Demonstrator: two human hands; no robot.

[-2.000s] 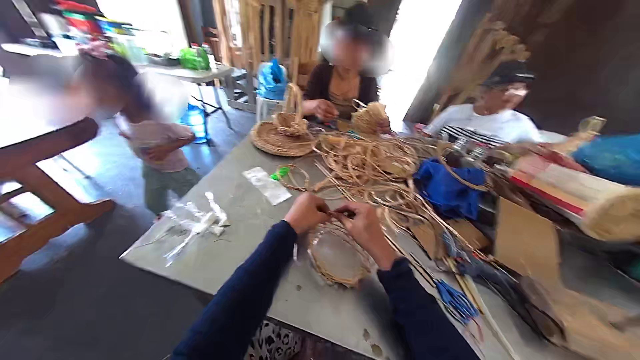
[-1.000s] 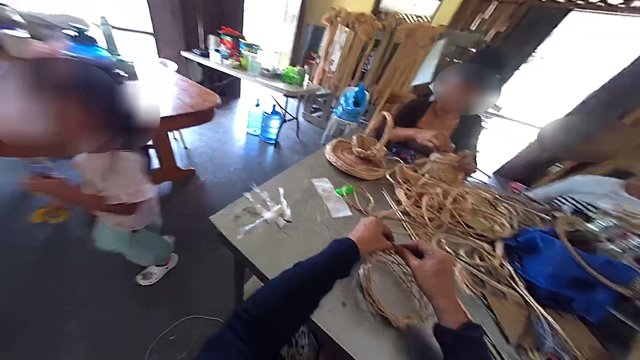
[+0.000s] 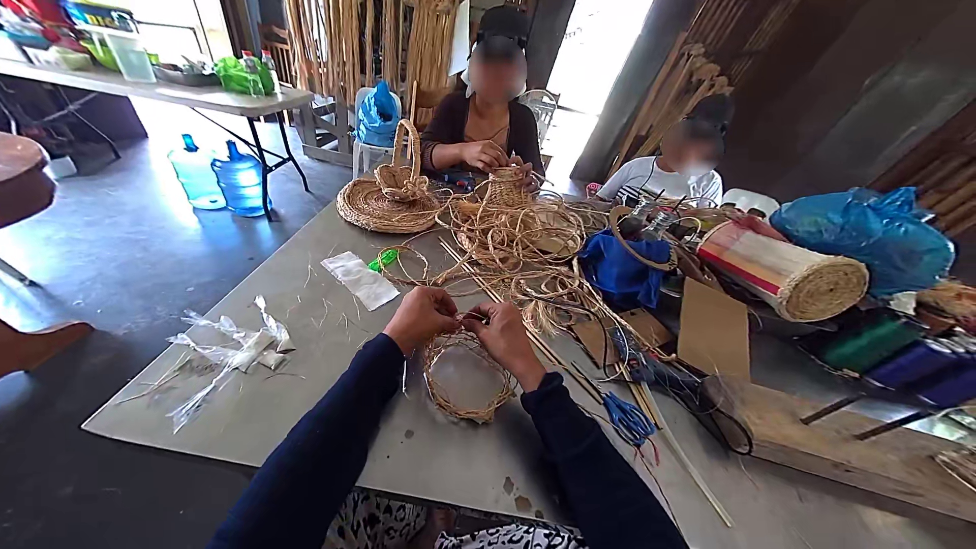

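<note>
A ring of twisted natural fibre point(image 3: 499, 398) lies against the grey table, its far edge pinched between my two hands. My left hand point(image 3: 422, 319) grips it from the left, fingertips together. My right hand point(image 3: 502, 335) holds the same edge just to the right, thumb and forefinger nearly touching the left fingertips. Beyond the hands is a tangle of braided fibre cord point(image 3: 507, 236). A white paper strip point(image 3: 360, 280) and a green plastic item point(image 3: 383, 260) lie ahead of the left hand. Blue-handled scissors point(image 3: 628, 419) rest right of the right hand.
Knotted clear plastic bags point(image 3: 236, 351) lie on the table point(image 3: 305, 412) at left. A woven basket point(image 3: 385, 206) stands at the far corner. Across the table one person point(image 3: 488, 114) handles a small woven piece; another person point(image 3: 671, 168) sits at right. Cardboard point(image 3: 713, 328), blue cloth point(image 3: 624, 267) and a woven roll point(image 3: 785, 271) crowd the right.
The view has swung about. The person who stood at the left in the earlier frames is out of view. Both my hands stay at the ring's far edge.
</note>
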